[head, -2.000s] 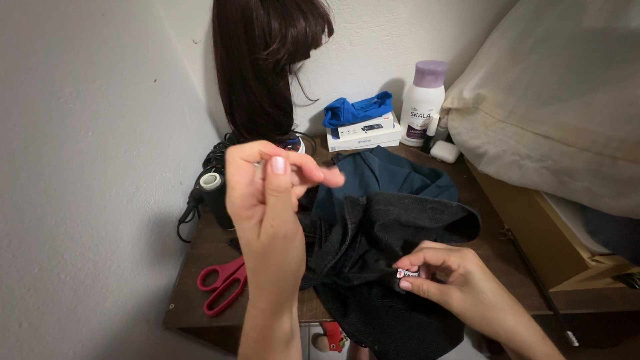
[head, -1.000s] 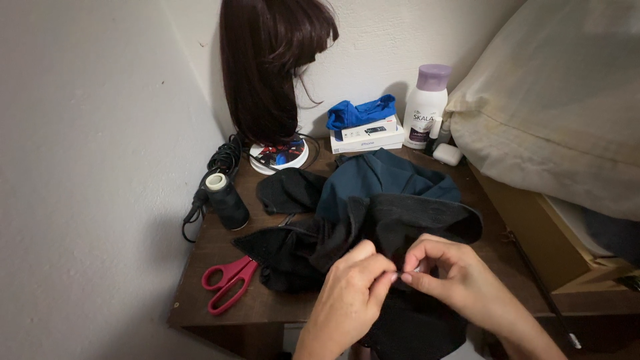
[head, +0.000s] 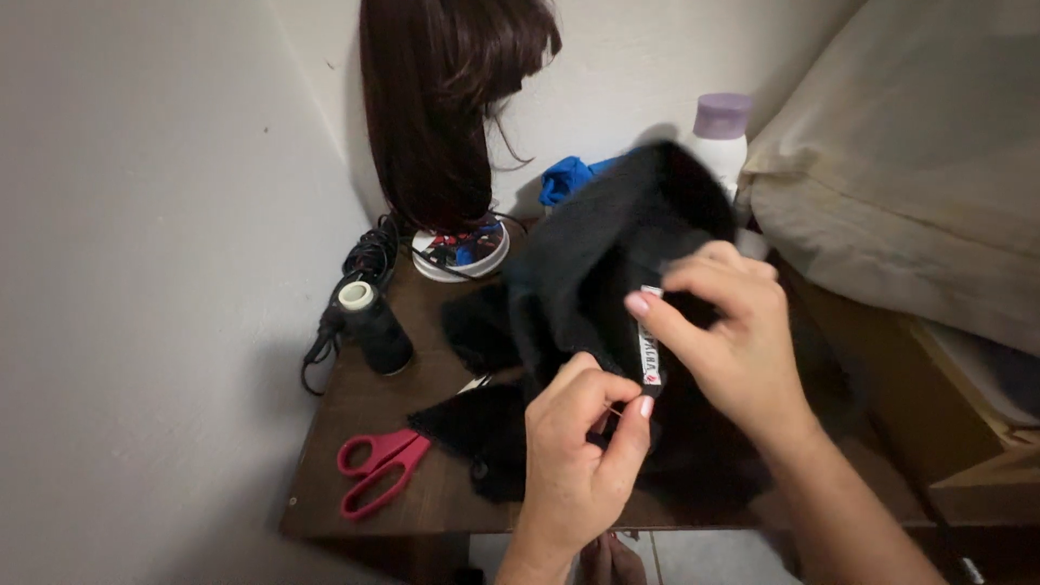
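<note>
A black cloth garment (head: 617,236), partly blurred, is lifted over the wooden table. On it hangs a narrow white label (head: 650,349) that bears writing. My left hand (head: 589,455) pinches at the lower end of the label, with a thin needle-like item or thread showing between thumb and forefinger. Thumb and fingers bent, my right hand (head: 723,333) is at the label's upper part and the cloth around it; its exact hold is blurred. Red-handled scissors (head: 382,471) lie left of my hands, their blades partly under the black cloth. A cone of black thread (head: 378,329) stands behind them.
A dark wig (head: 443,106) hangs above a round white-rimmed container (head: 463,252) at the back. Near it are a coiled black cable (head: 370,260), a blue cloth (head: 565,180) and a white bottle with a purple cap (head: 721,122). A large pale fabric bundle (head: 910,179) fills the right side.
My left hand was raised with nothing plain in it two seconds ago, then came down beside my right hand. The black cloth has been lifted, and now covers much of the white box behind.
</note>
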